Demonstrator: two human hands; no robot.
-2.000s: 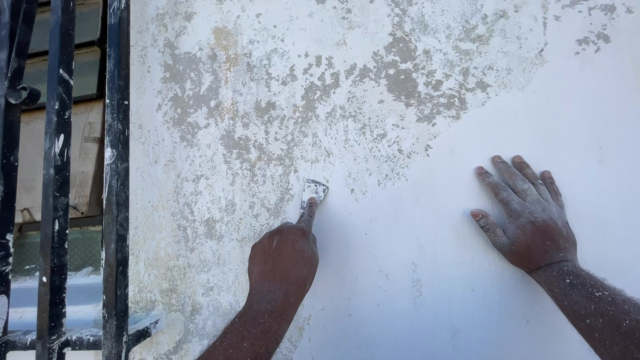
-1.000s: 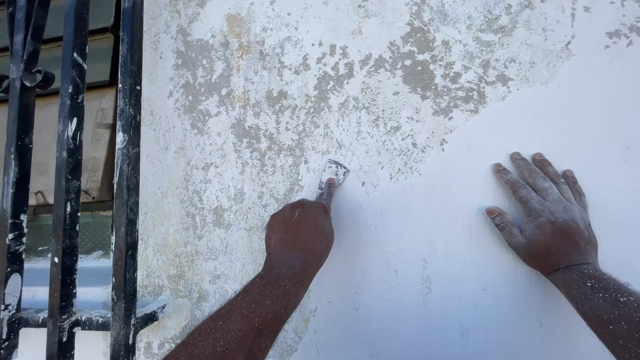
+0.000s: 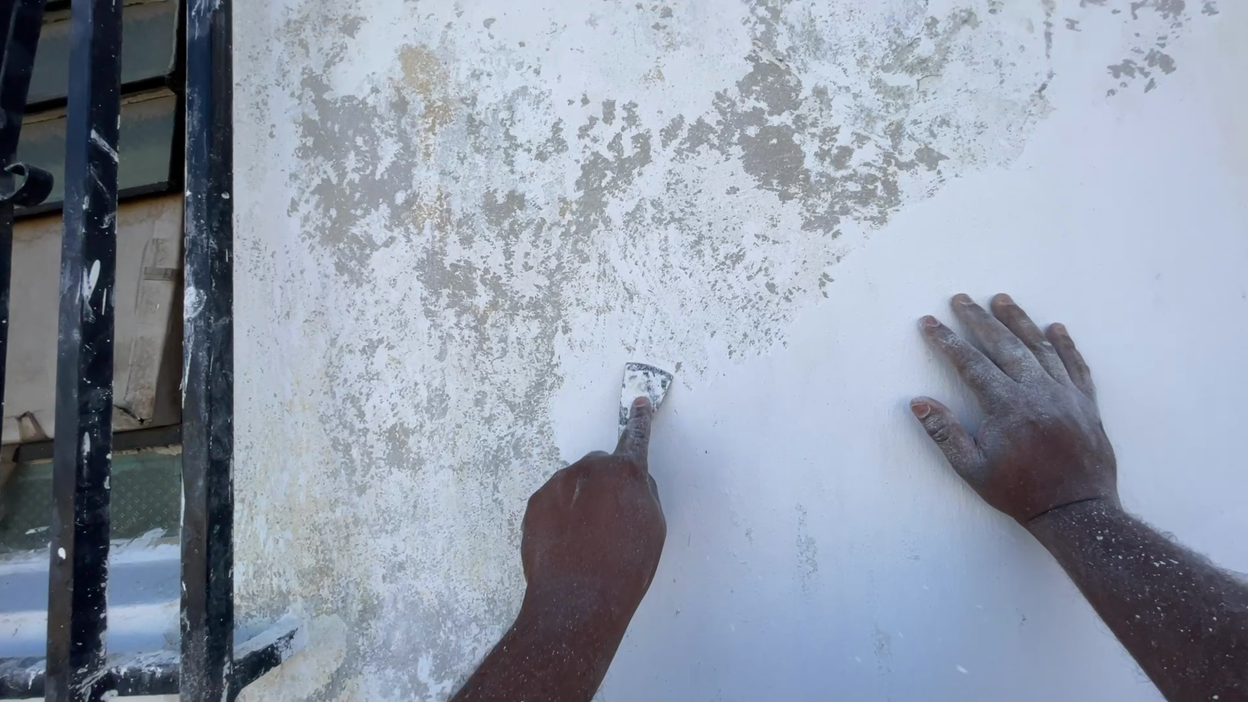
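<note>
My left hand (image 3: 595, 522) is closed around a small scraper (image 3: 645, 385), its index finger stretched along the paint-spotted metal blade. The handle is hidden in the fist. The blade lies against the wall (image 3: 780, 546), at the border between a flaking, mottled grey patch (image 3: 468, 283) and smooth white surface. To the right, my right hand (image 3: 1024, 419) is pressed flat on the smooth white part with its fingers spread. White dust covers its fingers, and white specks dot the forearm.
Black metal bars (image 3: 207, 341) of a grille, splashed with white paint, stand along the left side. Behind them are window panes (image 3: 146, 141) and a beige panel (image 3: 146, 312). A lower crossbar (image 3: 146, 673) reaches the wall.
The smooth white area just left of the scraper blade, mottled in the earlier frames, now looks whiter. My left hand still holds the scraper; my right hand stays flat on the wall.
</note>
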